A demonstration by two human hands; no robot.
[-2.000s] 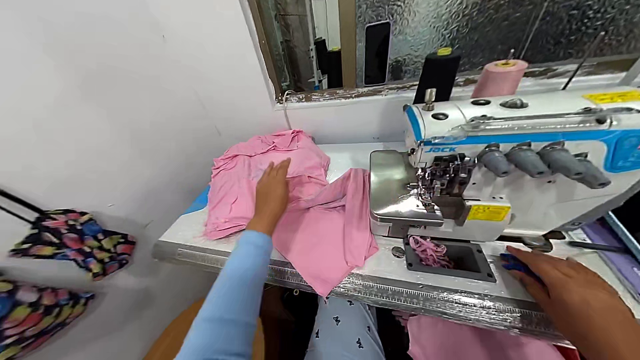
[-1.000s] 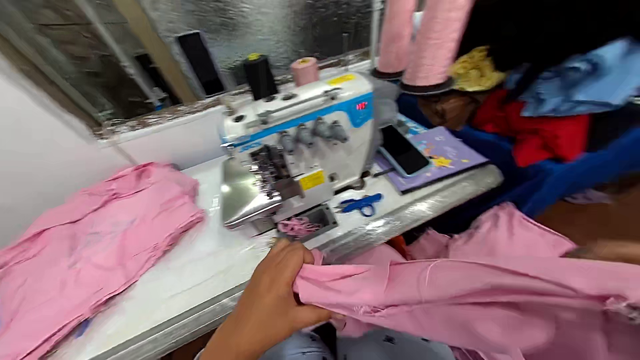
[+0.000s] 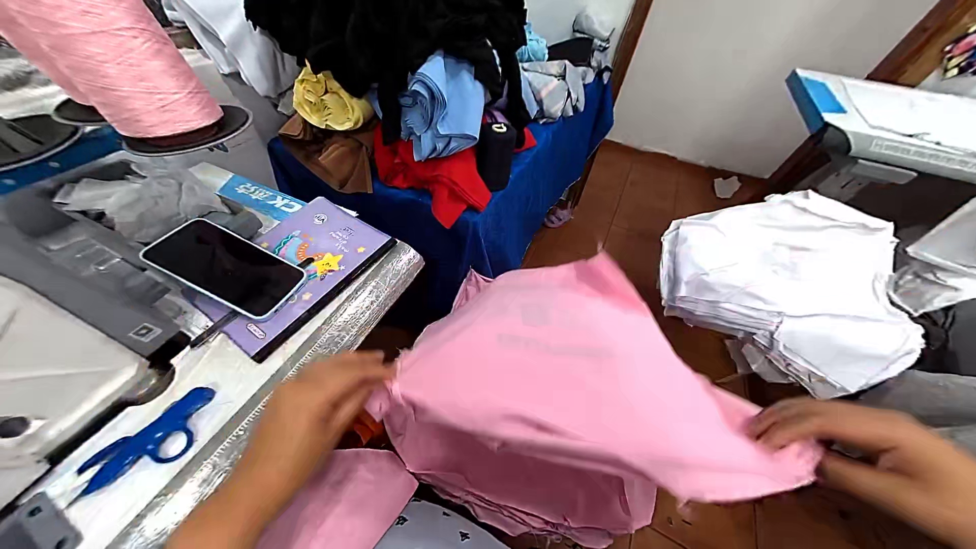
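Between my two hands a pink fabric piece [image 3: 549,366] is spread in the air, slightly blurred. My left hand [image 3: 324,400] grips its left edge beside the table's foil-covered edge. At its lower right corner, my right hand [image 3: 846,442] pinches the cloth between thumb and fingers. More pink fabric [image 3: 534,496] lies below it, and another pink piece [image 3: 343,496] rests near my lap. Blue thread snips [image 3: 145,442] lie on the sewing table at the left, next to part of the sewing machine [image 3: 61,358].
A phone [image 3: 225,267] rests on a purple notebook [image 3: 328,244]. Pink thread cones [image 3: 130,69] stand upper left. Behind, a blue-covered table [image 3: 503,221] bears piled garments. White fabric pieces [image 3: 778,267] are stacked at the right, below another table [image 3: 900,122].
The view has swung far to the right. My left hand has gone from the pink pile on the table to the pink piece, and my right hand now holds that piece too.
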